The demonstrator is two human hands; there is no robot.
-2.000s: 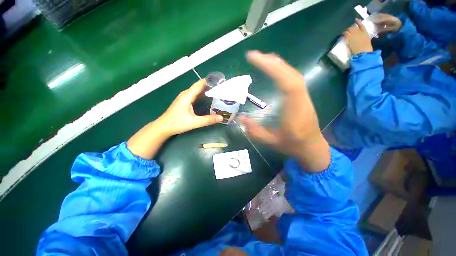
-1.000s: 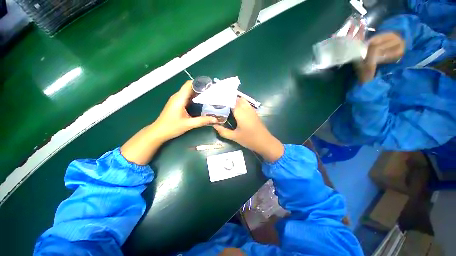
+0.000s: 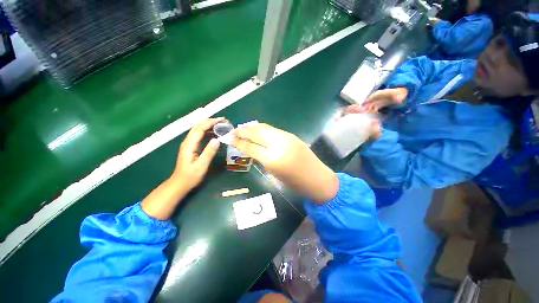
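The printed carton [image 3: 239, 163] stands on the dark green bench in front of me. The round silvery top of the dispenser bottle [image 3: 223, 129] is at its upper left. My left hand [image 3: 198, 151] curves round the bottle, thumb and fingers on either side of its top. My right hand [image 3: 267, 151] is over the carton and pinches the white wipe [image 3: 228, 139] near the bottle top. A white card [image 3: 255, 211] with a small curved item on it lies nearer to me, with a short yellow-tan stick [image 3: 235, 192] just above it.
A worn white rail [image 3: 142, 148] runs along the far side of the bench. A post [image 3: 274, 41] rises from it. Tall stacked trays [image 3: 88, 35] stand at the upper left. A person in a blue smock [image 3: 437, 133] at the right handles a whitish tray [image 3: 348, 135]. A clear plastic bag [image 3: 302, 258] lies below the bench edge.
My left hand has moved from the carton to the bottle. My right hand has risen over the carton and taken the wipe that was draped on it. The view has shifted, showing more of the other person.
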